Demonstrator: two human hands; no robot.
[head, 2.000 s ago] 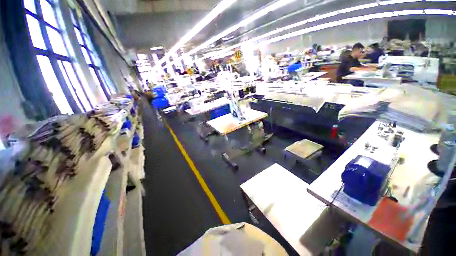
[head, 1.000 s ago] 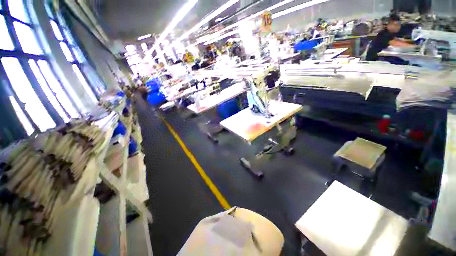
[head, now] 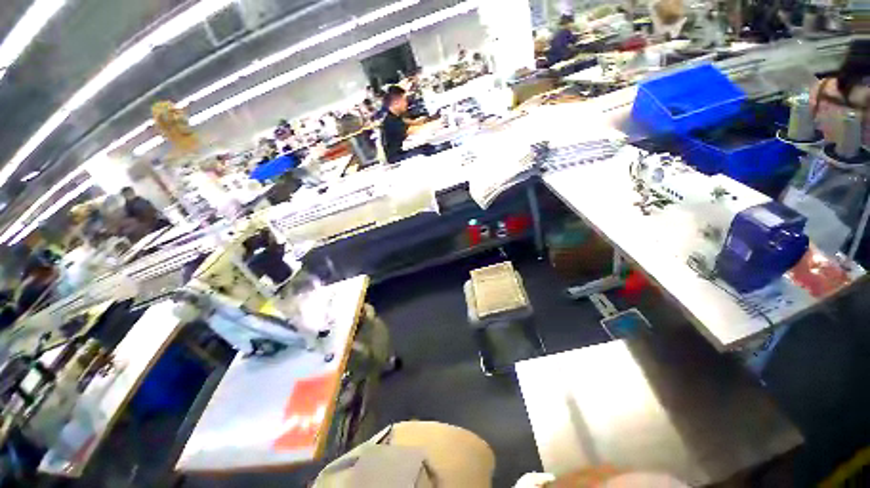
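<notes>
A beige, rounded, stiff-looking piece [head: 420,457] shows at the bottom centre, cut off by the lower edge; what carries it is hidden. My left hand is not in view. A blurred tan-orange shape, possibly my right hand [head: 615,477], lies at the bottom edge right of the beige piece, with a small whitish bit at its left. Its fingers and any hold cannot be made out. A pale tabletop [head: 582,400] is just beyond it, partly in shadow.
A stool [head: 498,289] stands ahead. A sewing machine [head: 711,210] with a blue motor end is on the right table; another machine table [head: 262,410] is left. Blue bins [head: 689,98] and thread cones [head: 801,119] are upper right. A seated person [head: 393,129] is farther back.
The view has swung right, so the windows, shelving stacks and yellow line have left the picture. The right-hand machine, blue bins and thread cones show. The tan-orange shape has appeared at the bottom edge.
</notes>
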